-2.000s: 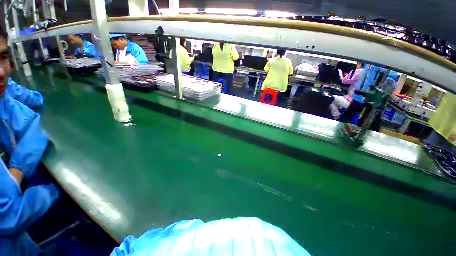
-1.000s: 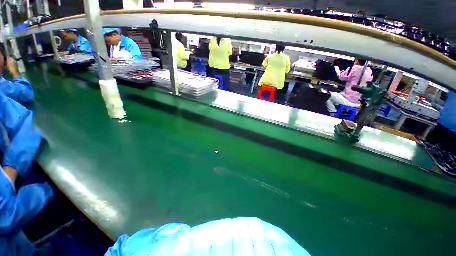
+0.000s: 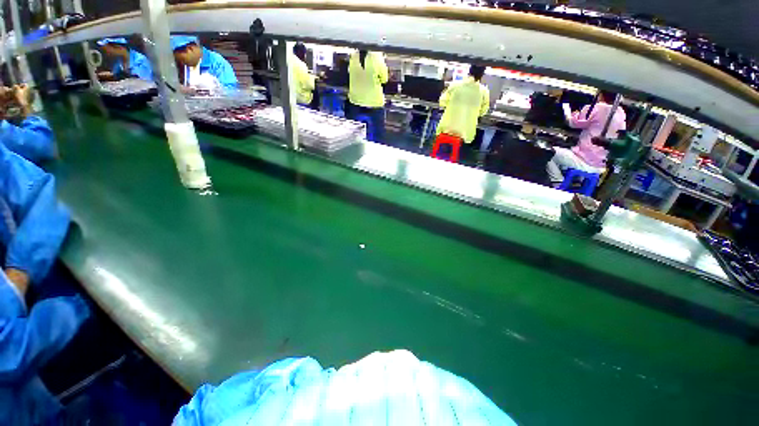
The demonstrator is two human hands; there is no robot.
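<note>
The wide green conveyor belt (image 3: 333, 283) lies right in front of me, with a small white speck and pale scuff marks on it. My light blue smock (image 3: 358, 395) with thin lines fills the bottom middle of the view and covers part of the belt's near side. Neither of my hands shows. Nothing is seen held.
A white-wrapped post (image 3: 186, 155) stands at the belt's left. Pale stacked trays (image 3: 312, 131), a green press-like fixture (image 3: 612, 179) and a dark parts tray (image 3: 736, 258) line the far ledge (image 3: 466, 185). A pale rail (image 3: 416, 29) crosses above. A person's blue sleeve (image 3: 33, 216) is at left.
The view has shifted slightly. Compared with the oldest frame, the person at left shows less, with a hand now raised by the head. The person in pink and the green fixture show more clearly.
</note>
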